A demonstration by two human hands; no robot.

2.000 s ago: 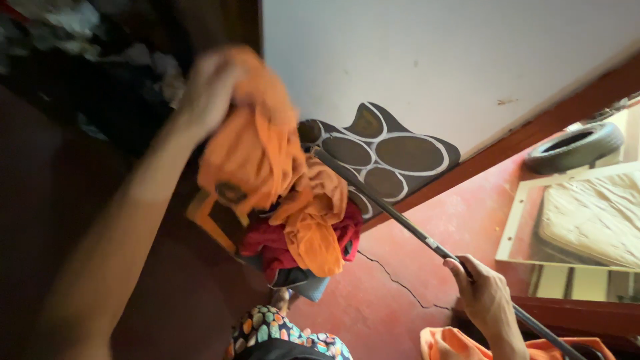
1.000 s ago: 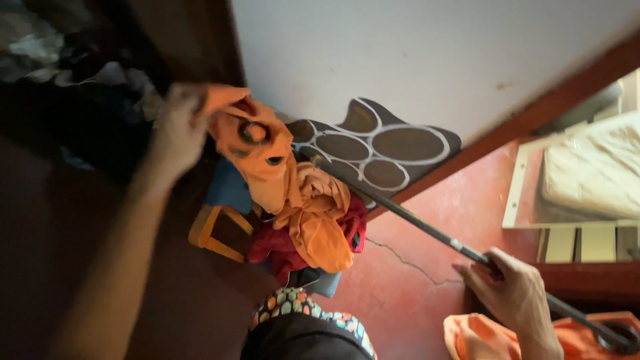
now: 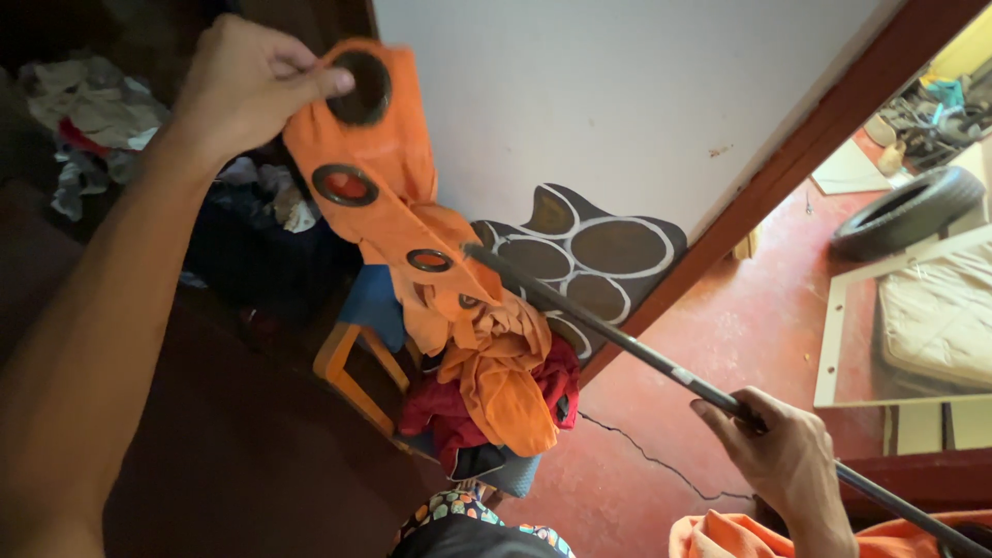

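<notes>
My left hand (image 3: 260, 81) pinches the top edge of an orange curtain (image 3: 403, 174) at a dark metal grommet. Several grommets run down the curtain, and its lower part lies bunched over red cloth (image 3: 434, 411) on a chair (image 3: 337, 364). My right hand (image 3: 775, 449) is closed around a dark curtain rod (image 3: 659, 364), which slants up to the left. The rod's far end lies by the curtain's edge near the middle grommets; whether it passes through one, I cannot tell. More orange cloth (image 3: 721, 535) is at the rod's near end, at the lower right.
A white wall (image 3: 620, 93) with a red-brown frame edge stands ahead, a dark panel with painted ovals (image 3: 620, 248) at its foot. Through the doorway are a tire (image 3: 907, 213) and a cushion (image 3: 942, 318) on a framed piece. Crumpled items (image 3: 93, 108) lie at the left.
My left hand has raised and spread the grommet edge of the curtain, which was bunched earlier. My right hand has kept hold of the rod.
</notes>
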